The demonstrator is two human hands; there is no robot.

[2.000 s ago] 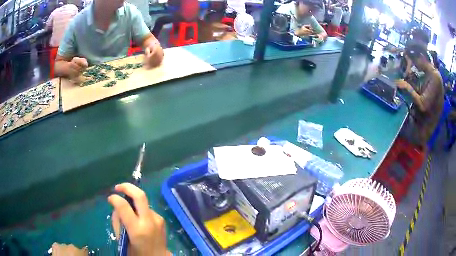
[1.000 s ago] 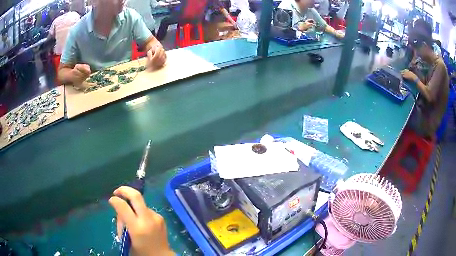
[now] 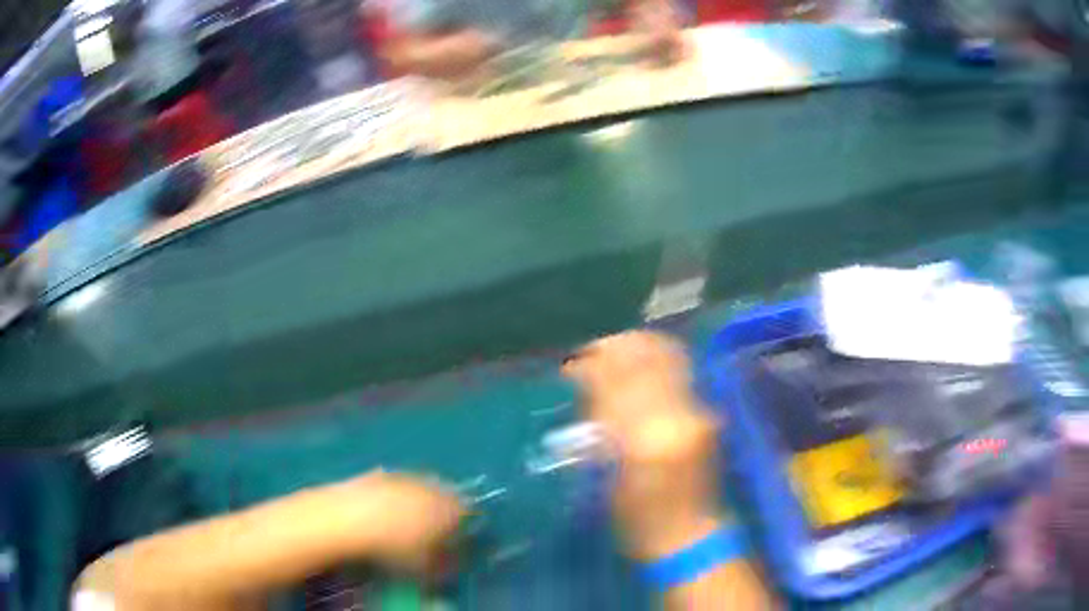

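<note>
The view is strongly blurred. My right hand (image 3: 645, 400), with a blue band at the wrist, is left of the blue tray. It is closed around the soldering iron (image 3: 677, 298), whose front end shows as a pale streak above the fingers. My left hand (image 3: 412, 519) is low on the green bench, left of my right hand. Its fingers are smeared, and whether it holds anything cannot be told. A bright green patch (image 3: 418, 594) shows below it at the bottom edge.
The blue tray (image 3: 758, 507) at right holds a dark soldering station, a yellow square (image 3: 846, 477) and a white sheet (image 3: 920, 313). A pink fan is at the right edge. A raised green ledge (image 3: 478, 251) crosses behind. People and brown sheets are blurred beyond it.
The view has swung left, so the tray and my right hand appear further right. My left hand and forearm have come into view. The wrist band now shows.
</note>
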